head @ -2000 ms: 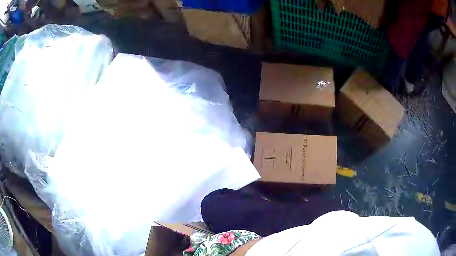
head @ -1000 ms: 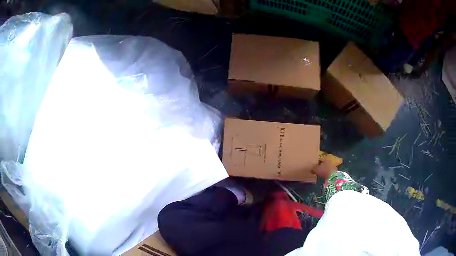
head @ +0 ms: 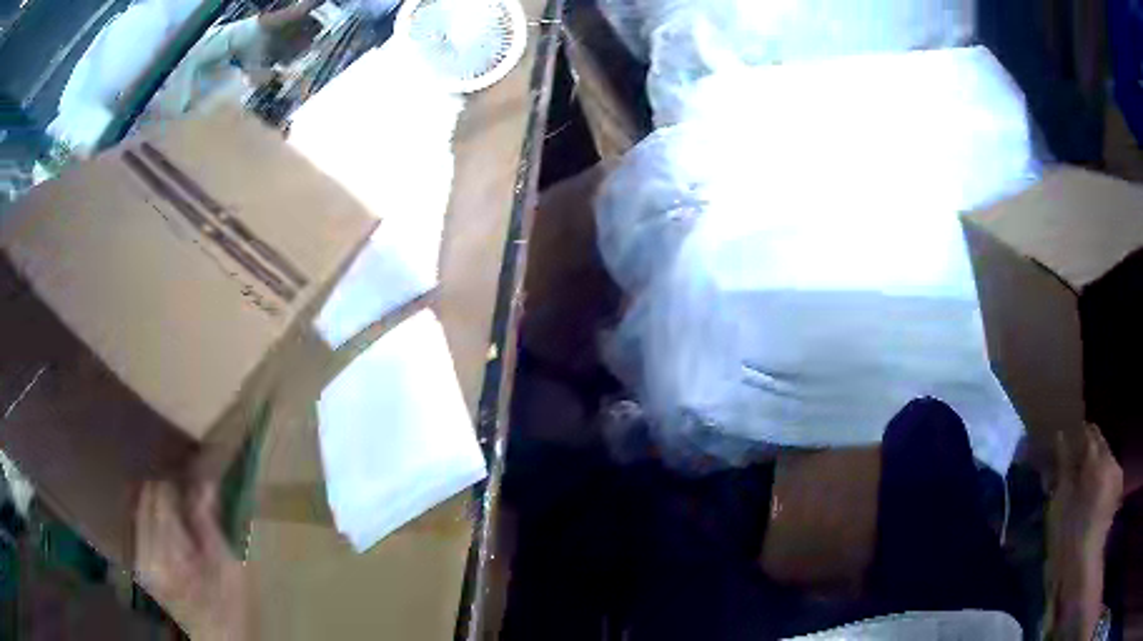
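Observation:
A closed-looking brown carton [head: 201,251] with dark printed stripes is tilted at the left, over the bench. My left hand [head: 188,545] is at its lower side and appears to hold it, slightly blurred. A second brown carton [head: 1022,307] is at the right edge, partly cut off, with one dark side. My right hand [head: 1084,520] holds it from below, with fingers against its lower part. A bright white sheet stack [head: 852,175] lies on a clear crinkled bag [head: 652,213] between the two cartons, touching or just behind the right carton.
The brown bench top [head: 364,595] runs along the left, with a dark edge. Loose white sheets [head: 399,426] and a round white fan [head: 461,38] are on it. Another brown carton [head: 821,513] is low beside my dark-clothed knee [head: 928,501]. A second bag is behind the stack.
The view has swung left to the bench. My right hand, earlier at the printed carton on the floor, now holds a carton near the stack. My left hand and its carton have come into view.

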